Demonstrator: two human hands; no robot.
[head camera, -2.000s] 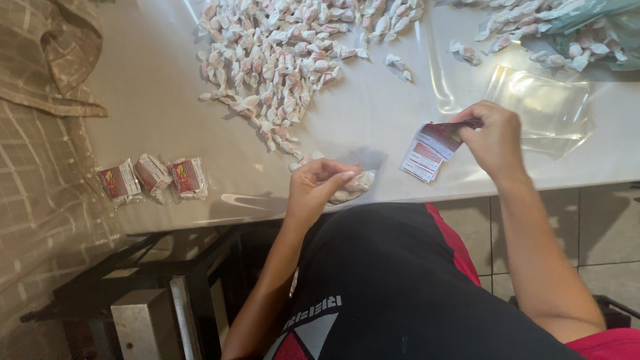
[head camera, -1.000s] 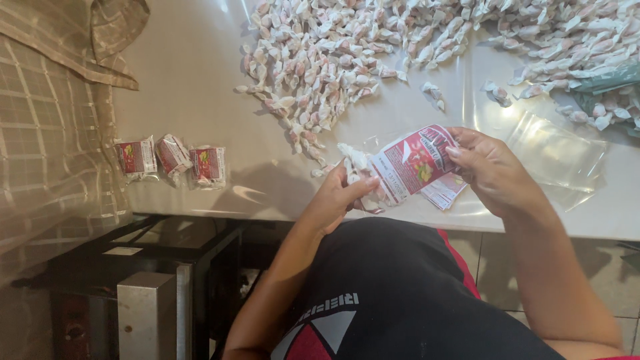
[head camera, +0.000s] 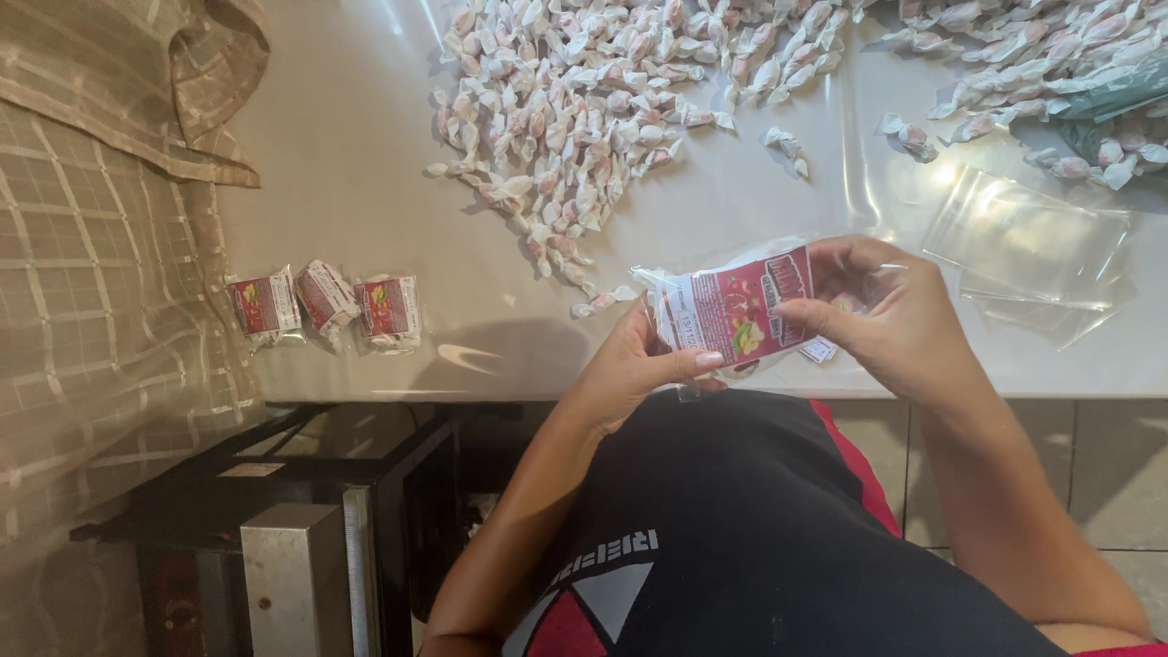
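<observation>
Between my two hands, near the table's front edge, is a clear plastic bag of wrapped candies with a red and white printed label (head camera: 739, 315) at it. My left hand (head camera: 652, 360) grips the bag's left end, thumb on the label's lower edge. My right hand (head camera: 876, 310) holds the right end, thumb over the label and fingers behind. Whether the label lies inside the bag or on it is hard to tell. More printed labels (head camera: 819, 349) lie partly hidden under my right hand. A large heap of paper-wrapped candies (head camera: 566, 109) spreads beyond my hands.
Three filled, labelled packets (head camera: 388, 310) lie at the left. Flat clear bags (head camera: 1031, 242) are at the right, below more candies and a green plastic bag (head camera: 1118, 91). A checked curtain (head camera: 100, 301) hangs at the left; a metal-framed unit (head camera: 297, 566) stands below the table edge.
My right hand has brought a label from the pile on the right to the bag in my left hand. Both hands now hold bag and label together.
</observation>
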